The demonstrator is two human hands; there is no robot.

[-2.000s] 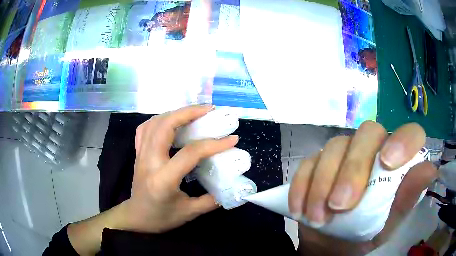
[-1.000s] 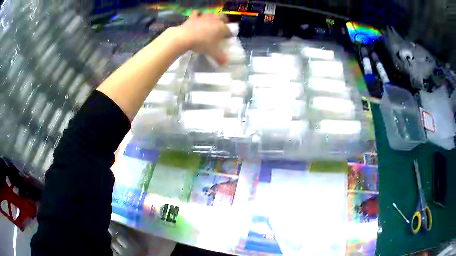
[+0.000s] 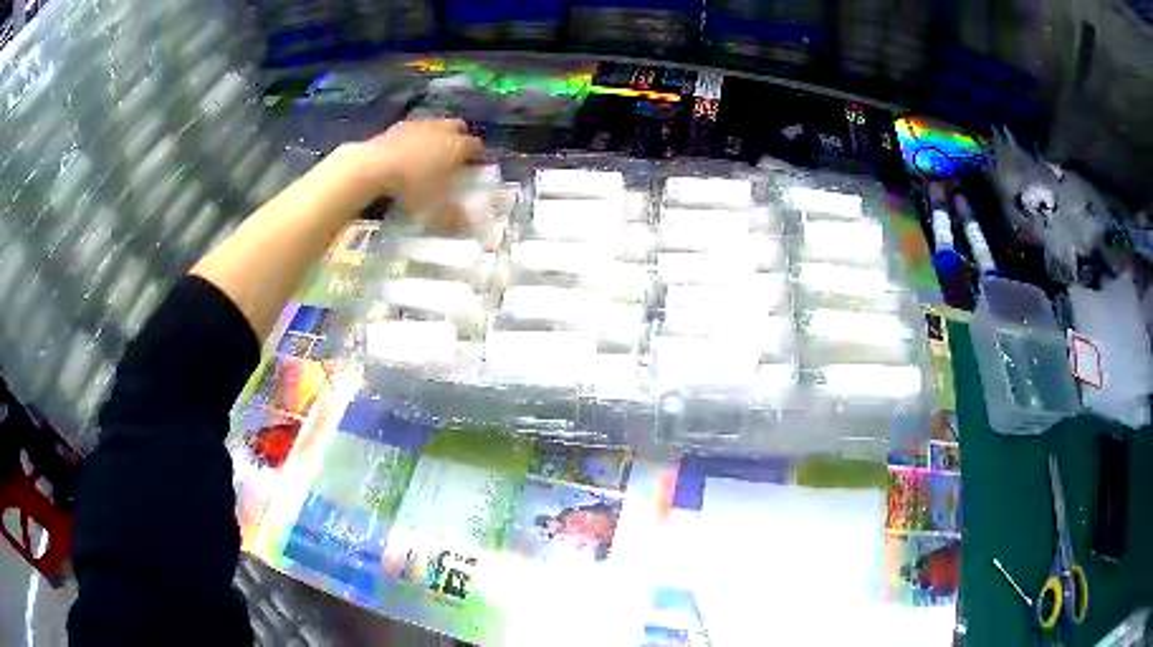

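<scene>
My left hand (image 3: 436,175) reaches over the back left corner of the clear blister tray (image 3: 556,411). It is blurred, and a whitish shape lies under its fingers, but I cannot tell if it holds a unit. White plastic units (image 3: 560,303) lie in the tray's pockets in four columns. My right hand is not in view, and neither is the piping bag.
Stacked blister trays (image 3: 139,215) rise at the left. A white paper sheet (image 3: 784,544) lies on the printed sheeting in front. On the green mat (image 3: 999,506) are scissors (image 3: 1063,584), a thin stick (image 3: 1012,581), a dark flat rectangle (image 3: 1110,499) and a clear box (image 3: 1022,367).
My left hand has moved left from the second column to the tray's back left corner. The view has shifted, so the tray sits slightly lower. Two seconds ago both hands were over the lap.
</scene>
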